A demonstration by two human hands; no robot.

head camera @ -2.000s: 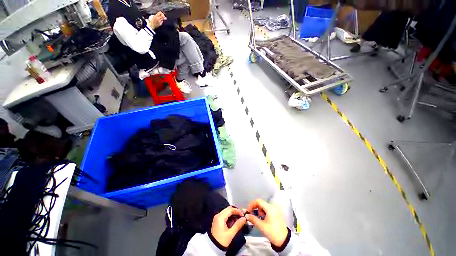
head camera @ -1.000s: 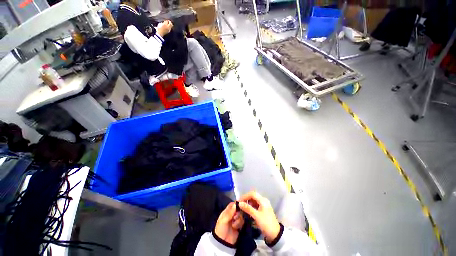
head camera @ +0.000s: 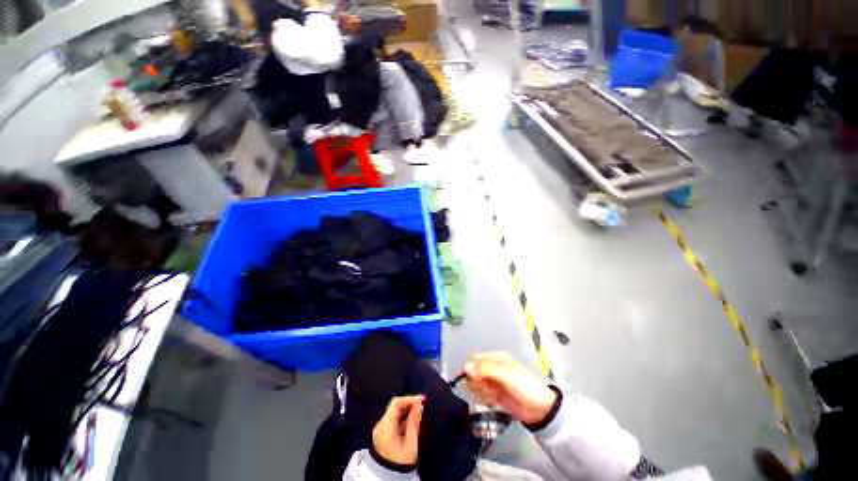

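A dark garment [head camera: 376, 376] lies bunched over my lap, with a white loop [head camera: 341, 392] at its left side. My left hand [head camera: 400, 429] pinches the dark cloth near the garment's upper part. My right hand [head camera: 511, 386] is raised to the right, apart from my left hand, with its fingertips closed on a short black cord end [head camera: 459, 379]. The cord runs down toward the cloth; where it enters cannot be seen. A shiny metallic item [head camera: 489, 425] shows below my right hand, too blurred to name.
A blue bin [head camera: 341, 333] holding dark garments stands ahead. Black cords [head camera: 71, 366] hang over the white table edge [head camera: 141, 376] at left. A person sits on a red stool [head camera: 346, 162] beyond the bin. A metal trolley [head camera: 611, 141] stands ahead right. Dark shapes show at the lower right edge.
My hands were together and have moved apart; my right hand has gone right and up with the cord end. The view has shifted, and dark shapes have appeared at the lower right.
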